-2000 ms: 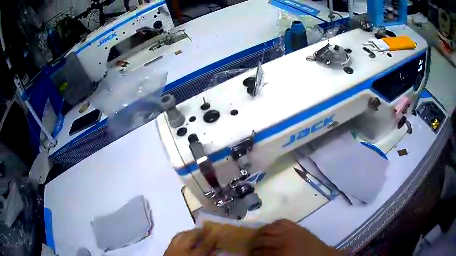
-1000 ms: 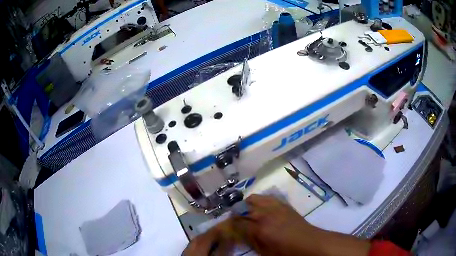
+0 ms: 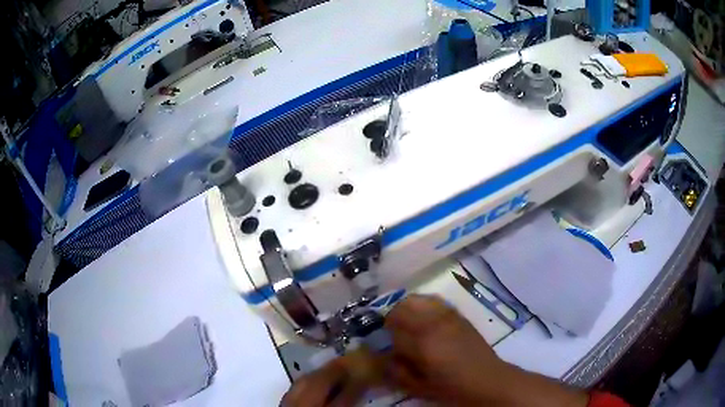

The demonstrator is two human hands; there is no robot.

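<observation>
The white JACK sewing machine (image 3: pixel 477 187) lies across the view, its needle end near the bottom centre. My right hand (image 3: pixel 441 350) is just below the needle end, fingers bent down, blurred. My left hand (image 3: pixel 330 385) is beside it at the bottom edge, partly cut off. Between the fingers a small bit of pale grey fabric (image 3: pixel 375 342) shows; most of the work and the presser foot are hidden. A stack of grey fabric pieces (image 3: pixel 167 364) lies on the table to the left. More grey pieces (image 3: pixel 556 274) lie under the machine arm.
Thread snips (image 3: pixel 497 298) lie under the arm beside the grey pile. An orange item (image 3: pixel 640 63) rests on the machine head. Behind are crumpled clear plastic (image 3: pixel 179 163), a flat black rectangle (image 3: pixel 107 189), a blue thread cone (image 3: pixel 456 49) and a second machine (image 3: pixel 151 56).
Both hands have come up and right towards the needle end, and the right forearm and red cuff have come into view. The tan card seen between the hands earlier no longer shows clearly. The view has shifted.
</observation>
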